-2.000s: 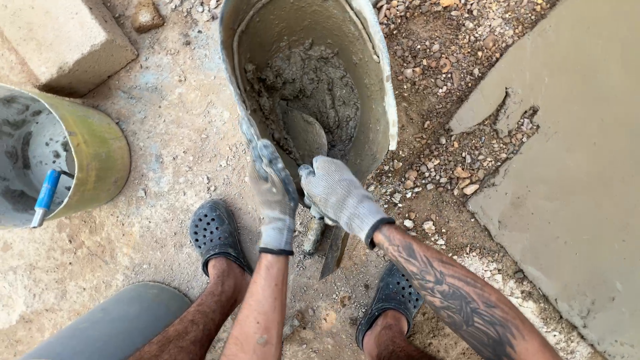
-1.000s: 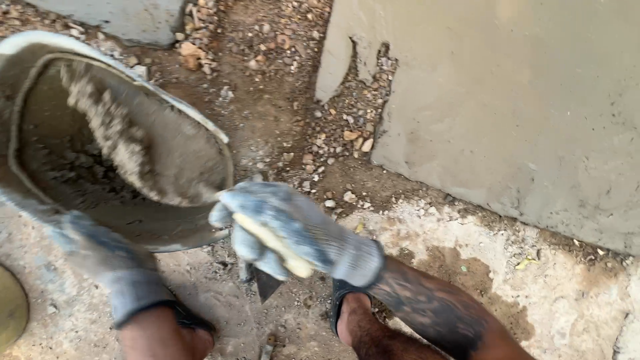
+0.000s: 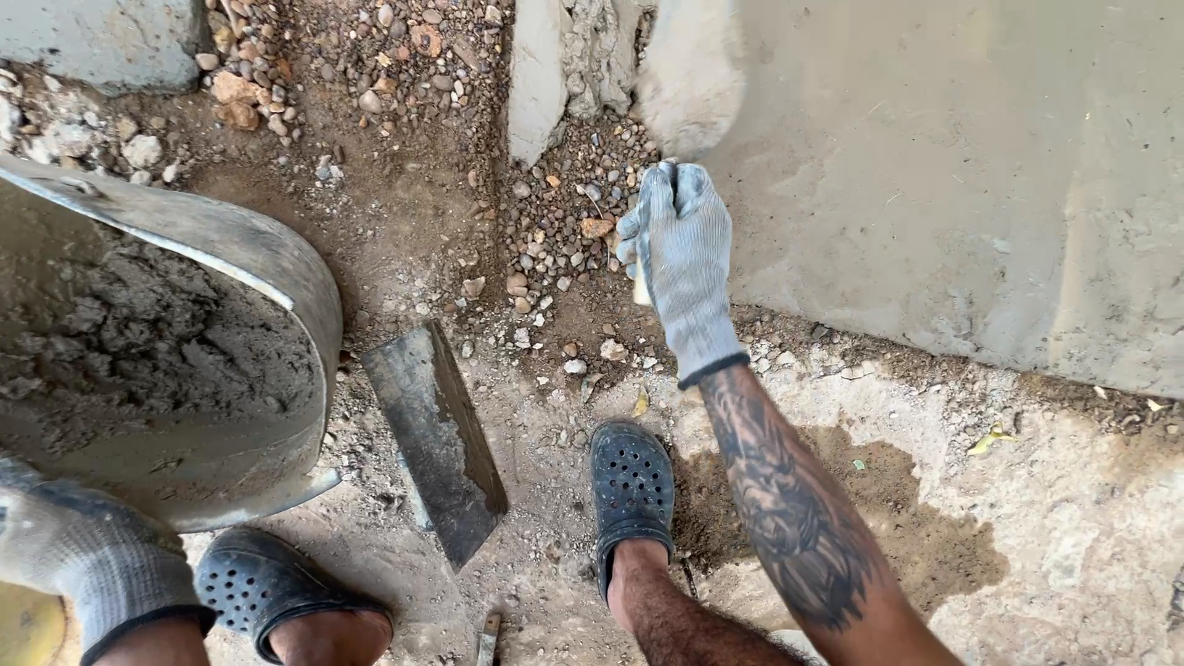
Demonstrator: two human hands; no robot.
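My right hand [image 3: 683, 264], in a grey knit glove, is closed on the handle of a trowel. The trowel's blade [image 3: 692, 83], blurred and pale with mortar, lies over the near corner of a smooth wet mortar surface [image 3: 925, 185]. Beside it a strip of rough mortar [image 3: 599, 55] borders bare gravel. At the lower left my gloved left hand [image 3: 83, 546] is at the near side of a cut-open bucket [image 3: 301, 268]; its fingers are mostly out of sight. Wet mortar [image 3: 148, 342] lies inside the bucket.
A flat steel blade [image 3: 439, 439], smeared with mortar, lies on the ground between my clogs [image 3: 634, 476]. A small tool end [image 3: 488, 638] shows at the bottom edge. A grey slab [image 3: 102, 42] is at the top left, a yellowish container [image 3: 30, 629] at the bottom left. Loose gravel [image 3: 416, 55] lies between slabs.
My right hand has moved from the bucket to the mortar surface with the trowel. A second ago the trowel carried a heap of mortar over the bucket. The view has shifted right.
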